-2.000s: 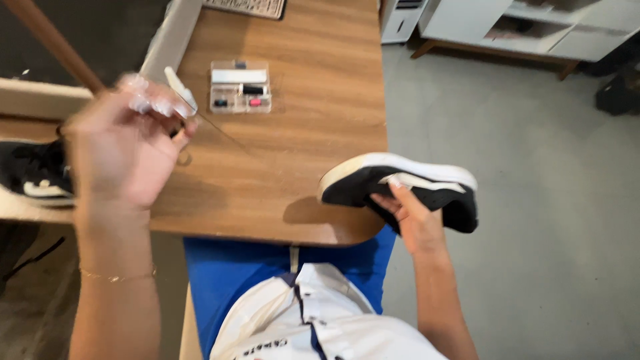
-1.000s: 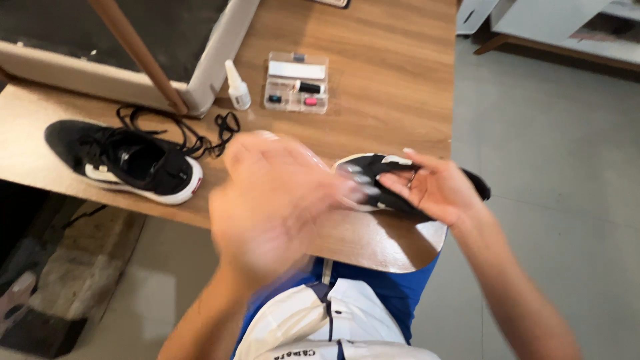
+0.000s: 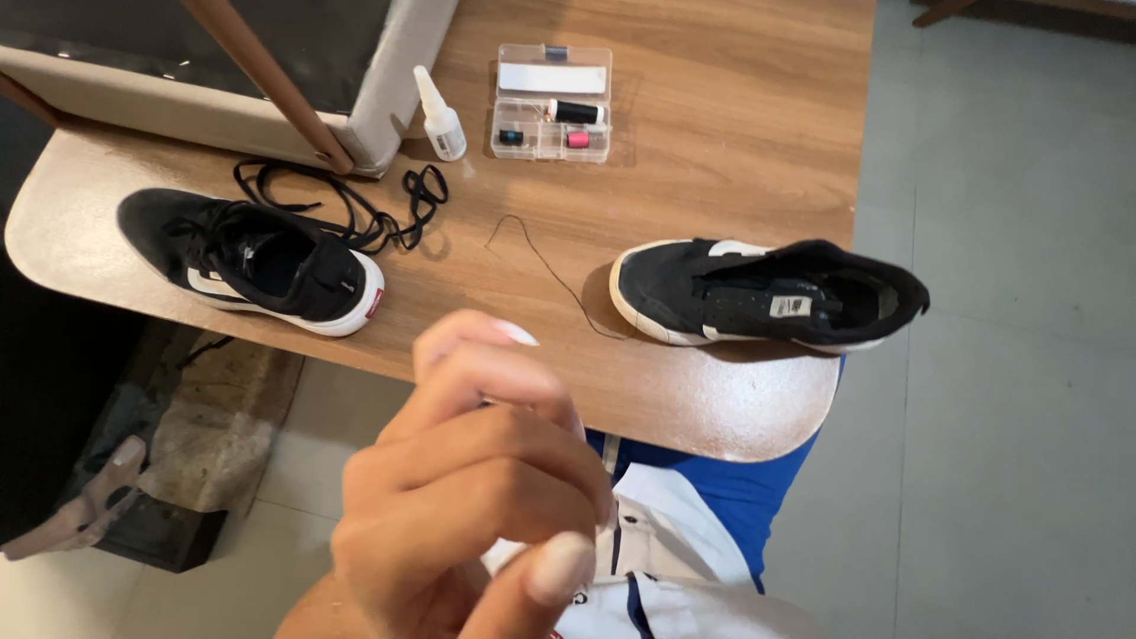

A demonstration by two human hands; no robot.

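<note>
My left hand (image 3: 470,470) is raised large in the lower middle, fingers curled and thumb bent towards them. Whether anything is pinched inside is hidden. My right hand is out of view. A black sneaker without laces (image 3: 666,288) lies at the table's right corner, its opening facing up and its toe pointing left. From near its toe a thin dark thread (image 3: 559,280) runs across the wood. Another black sneaker (image 3: 266,257), laced, lies on the left beside a loose black shoelace (image 3: 355,213). A clear sewing kit box (image 3: 552,153) with thread spools and a white dropper bottle (image 3: 444,129) stand farther back.
The wooden table (image 3: 728,142) has a rounded right corner near my body. A fabric-edged piece of furniture with wooden legs (image 3: 382,98) rests on its back left. Below the left edge are a black box (image 3: 177,541) and a pink sandal (image 3: 98,497) on the tiled floor.
The right sneaker, held in my right hand before, now lies released on the table. My right hand has left the view. My left hand has moved away from that shoe towards my body.
</note>
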